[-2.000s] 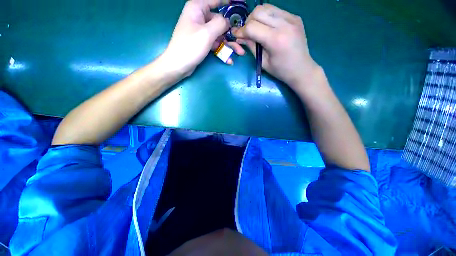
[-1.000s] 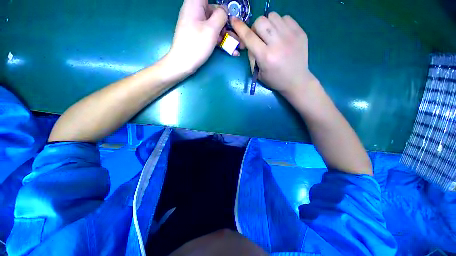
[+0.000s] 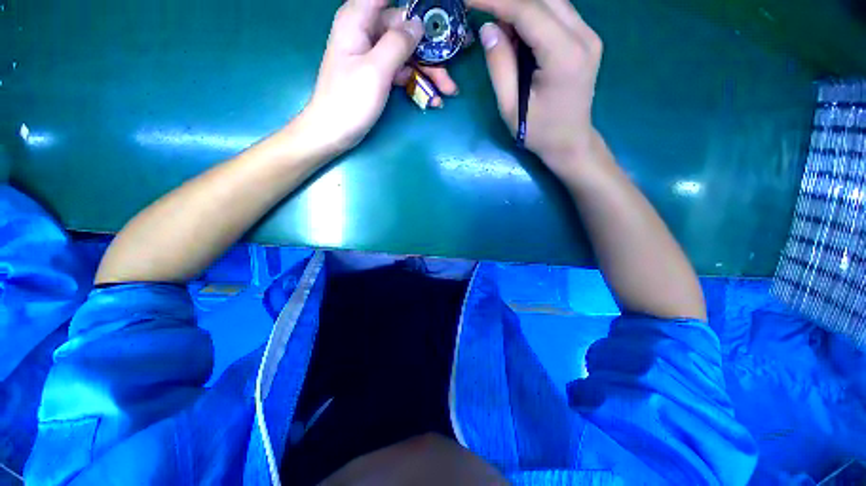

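My left hand (image 3: 359,81) is at the top centre and holds the open round watch case (image 3: 439,28), which has a dark rim, shiny inside parts and a pale round centre. A small whitish battery (image 3: 421,91) with a yellow-orange edge hangs below the case beside my left fingers. My right hand (image 3: 551,81) is just right of the case and holds the thin black tweezers (image 3: 523,95) against the palm. Their tip is not clearly visible. The top of my right hand is near the picture's upper edge.
The glossy green bench (image 3: 228,95) lies under both hands. A stack of clear ridged trays (image 3: 831,209) stands at the right edge. A small white scrap (image 3: 25,132) lies at the far left. A blue sleeve (image 3: 33,242) of another person shows at the left edge.
My right hand has lifted off the case and moved right, with the tweezers lying closer against the palm. The battery has tilted and shows a narrower face.
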